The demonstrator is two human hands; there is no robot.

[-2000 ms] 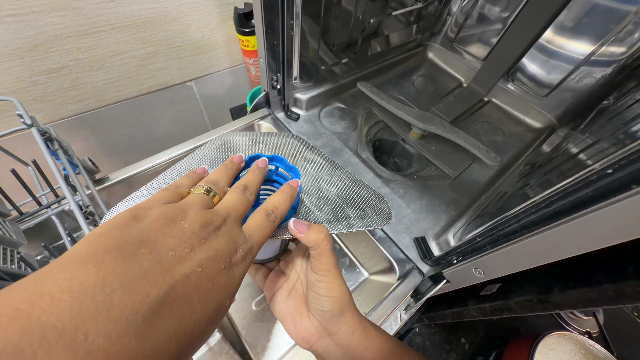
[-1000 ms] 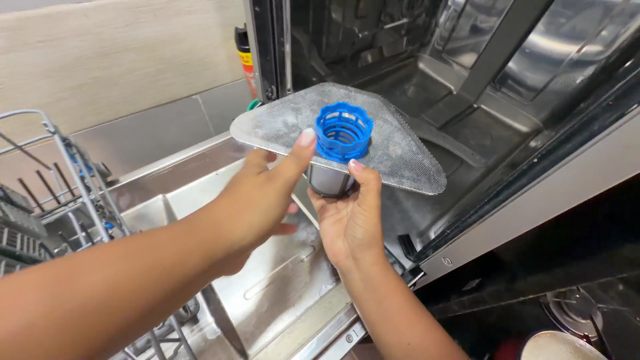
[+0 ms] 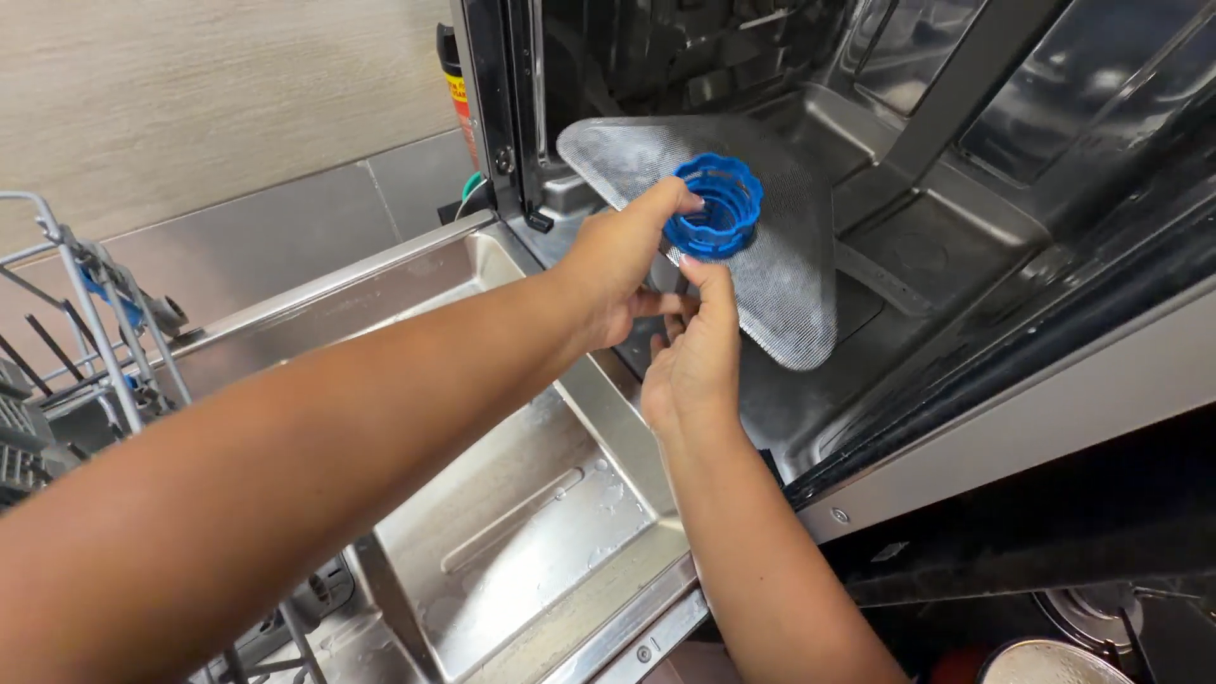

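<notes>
A metal mesh dishwasher filter plate (image 3: 793, 247) with a blue plastic filter collar (image 3: 714, 207) standing up through it is held over the floor of the dishwasher tub. My left hand (image 3: 622, 252) grips the near left side, its thumb at the collar's rim and its fingers below the plate. From underneath, my right hand (image 3: 701, 356) holds the filter with its thumb beside the collar. Both hands' fingers come close together under the plate and are partly hidden. A grey spray arm (image 3: 879, 275) shows partly behind the plate; the plate hides the sump.
The opened dishwasher door (image 3: 532, 494), wet inside, lies below my forearms. A dish rack (image 3: 95, 313) stands at the left. A spray can (image 3: 456, 95) is behind the tub's left edge. At the lower right a pot (image 3: 1050, 665) stands near a stove burner (image 3: 1092, 613).
Both hands have carried the filter from over the door edge to inside the tub. My left hand, earlier spread over the blue collar, now grips the plate's side. The sump seen earlier is covered from view.
</notes>
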